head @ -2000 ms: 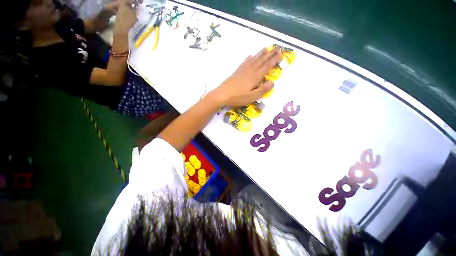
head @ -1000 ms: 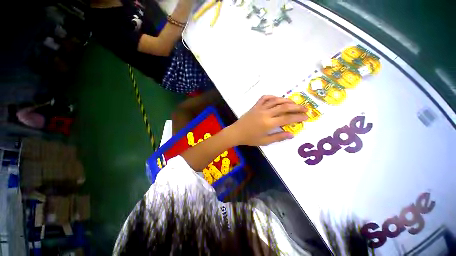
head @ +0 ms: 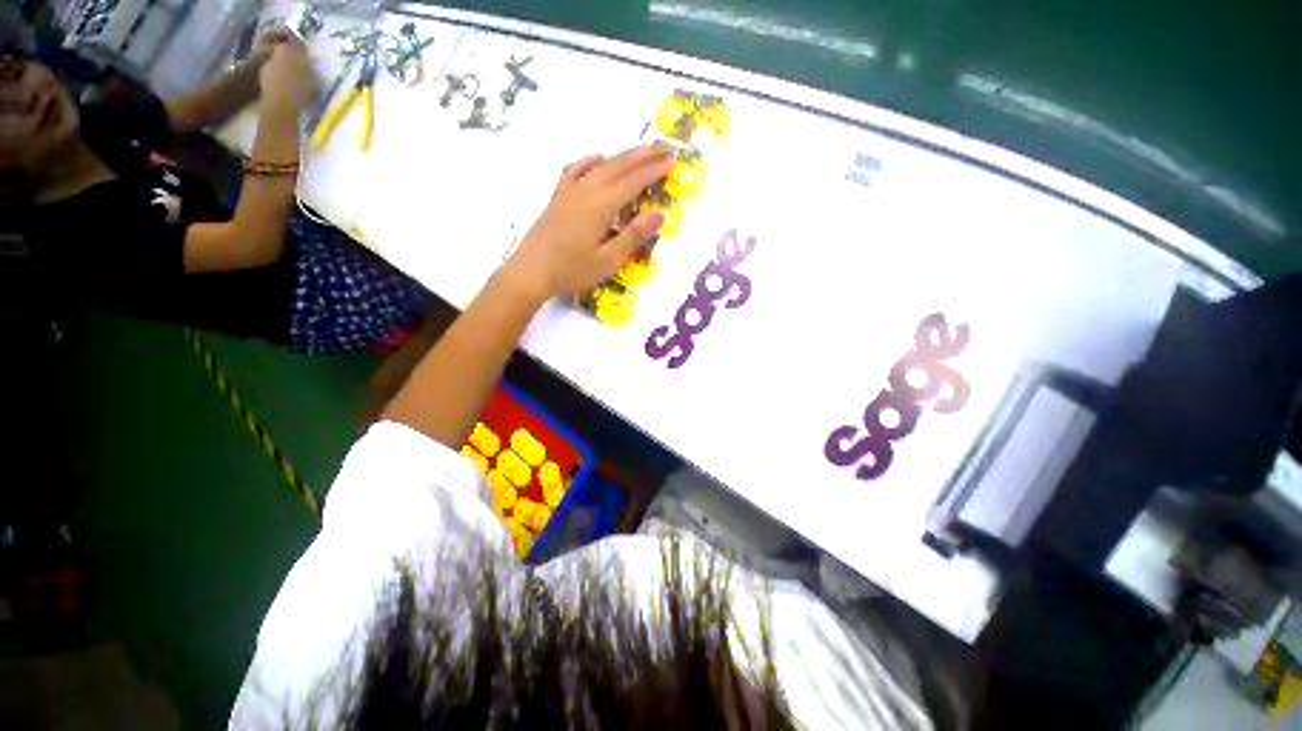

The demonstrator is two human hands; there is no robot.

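My left hand [head: 583,232] lies palm down over a row of yellow housings with green circuit boards [head: 685,177] on the white bench. Its fingers point to the upper right and its thumb is apart from them, across the row. The hand hides part of the row, and housings show above, beside and below it. Whether a finger presses on one piece cannot be told. My right hand is not in view.
Loose green boards [head: 520,74] and yellow-handled pliers [head: 366,117] lie up-left on the bench [head: 800,257], near a seated person [head: 214,236]. A blue-rimmed red bin [head: 578,493] of yellow housings is below the edge. A grey-black device [head: 1021,443] is at the right.
The view swings right, then back left. My left hand goes from the upper row to the row's near end, then back over its middle. The housings now form a narrower, straighter row.
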